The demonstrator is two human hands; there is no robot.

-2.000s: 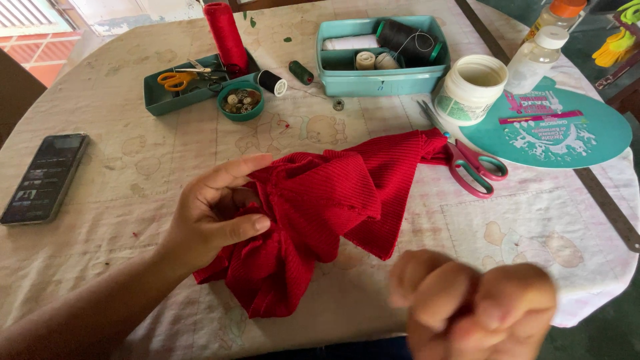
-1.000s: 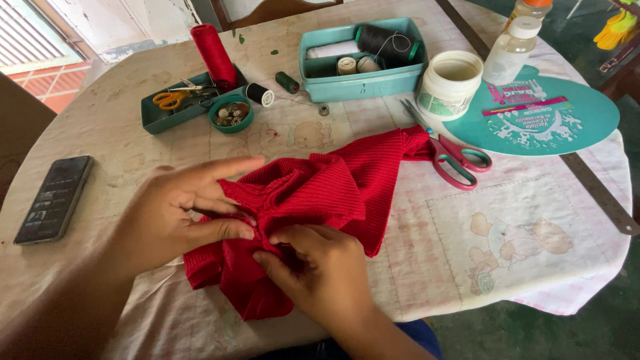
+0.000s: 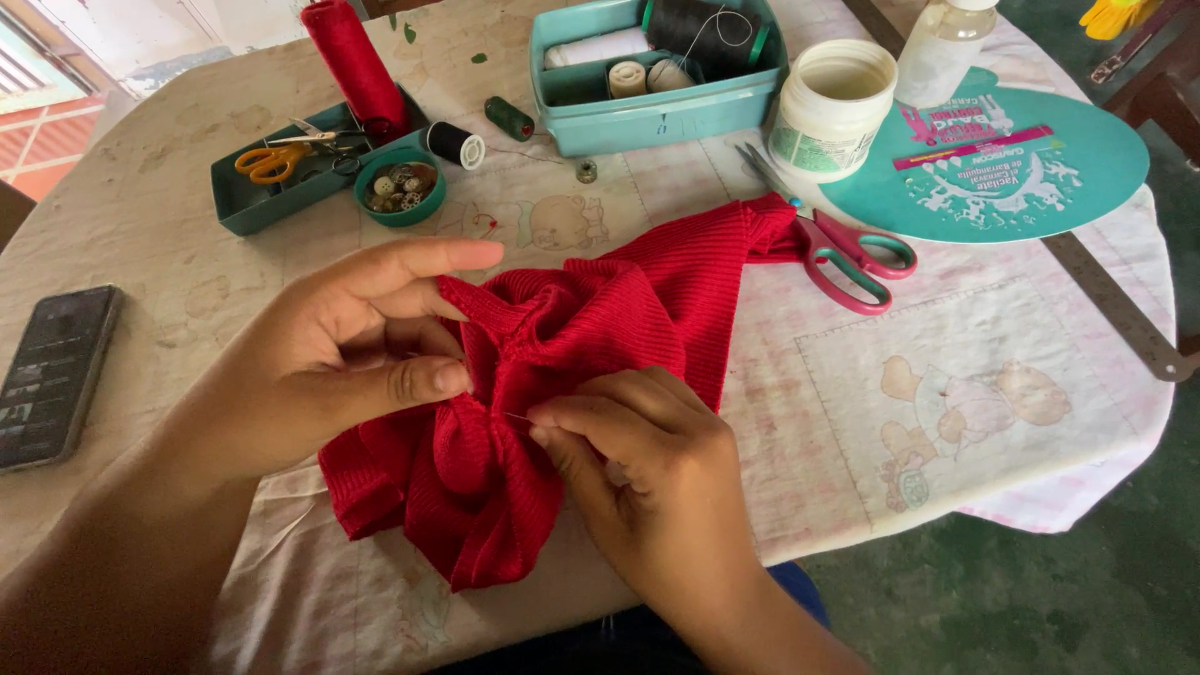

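Observation:
A red ribbed knit fabric piece [image 3: 619, 328] lies bunched over the table's near middle. My left hand [image 3: 375, 347] grips the fabric's seam between thumb and fingers, with its index finger stretched out above. Just right of that seam, my right hand [image 3: 647, 450] pinches a thin sewing needle [image 3: 517, 416] between thumb and index finger; its tip points left at the cloth. Any thread on it is too fine to make out. Pink-and-green-handled scissors [image 3: 848, 262] rest by the fabric's far right end, blades pointing away.
Behind the fabric stand a green tray [image 3: 272, 211] with orange-handled scissors, a red thread cone [image 3: 356, 70], a bowl of buttons [image 3: 401, 192], a teal box of spools [image 3: 656, 122] and a white jar [image 3: 832, 108]. A phone [image 3: 58, 375] lies left, a metal ruler [image 3: 1106, 295] right.
My right hand, raised off the cloth at the near right two seconds ago, has come left to the seam beside my left hand. My left hand keeps its hold on the fabric.

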